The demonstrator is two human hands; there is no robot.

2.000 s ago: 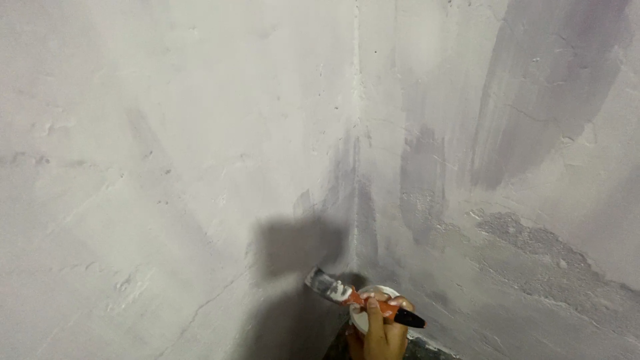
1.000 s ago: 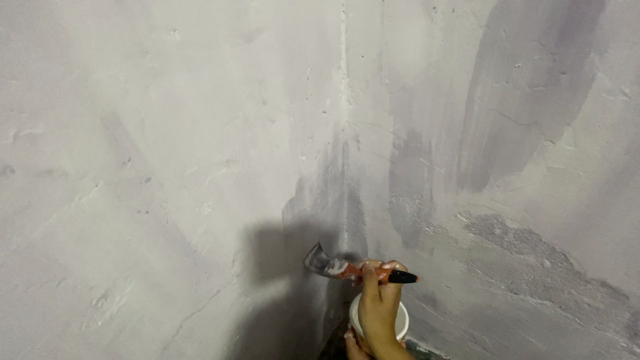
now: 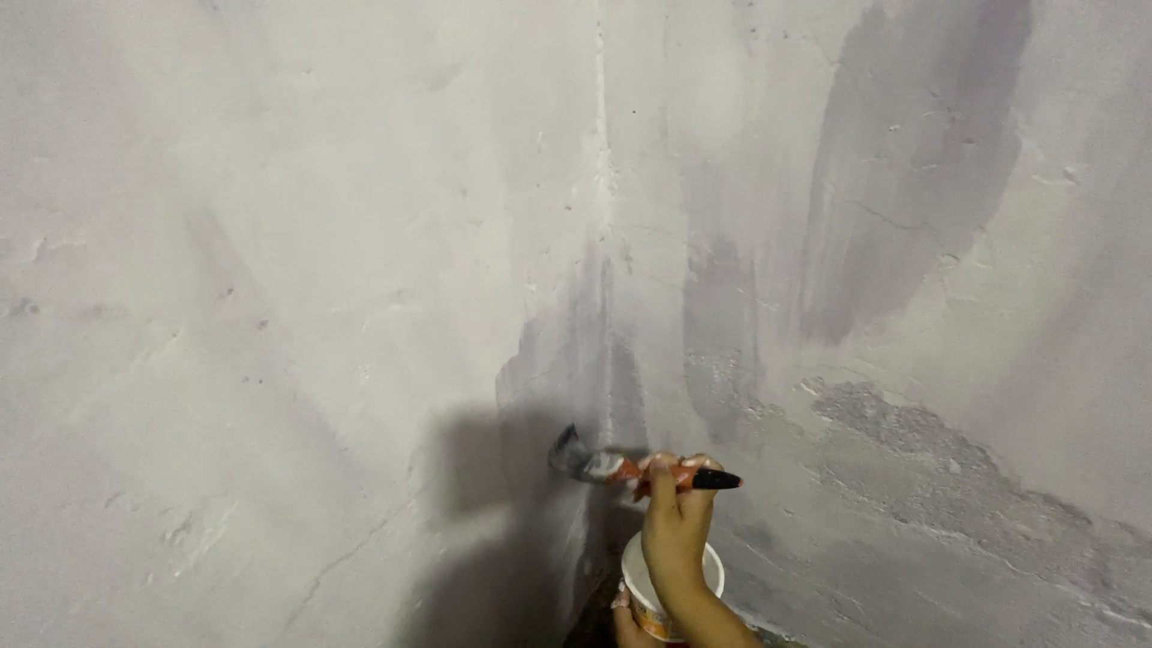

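My right hand [image 3: 679, 504] is closed on the orange and black handle of a paintbrush [image 3: 601, 466], low in the corner of two walls. White paint smears the brush's ferrule and my fingers. The dark bristles point left, at the left wall's surface beside the corner; their tip is bent. Below my right wrist, my left hand [image 3: 627, 621] holds a white paint tub [image 3: 717, 562] with an orange printed side. My right forearm hides part of the tub's mouth.
The left wall [image 3: 315, 270] has a thin crack low down and a dark shadow near the brush. Grey-lilac patches and a rough, flaked strip [image 3: 918, 441] mark the right wall [image 3: 945, 360]. Dark floor shows at the foot of the corner.
My right hand and the brush have risen away from the tub, which was largely behind my hand two seconds ago. The bristles now look bent against the left wall.
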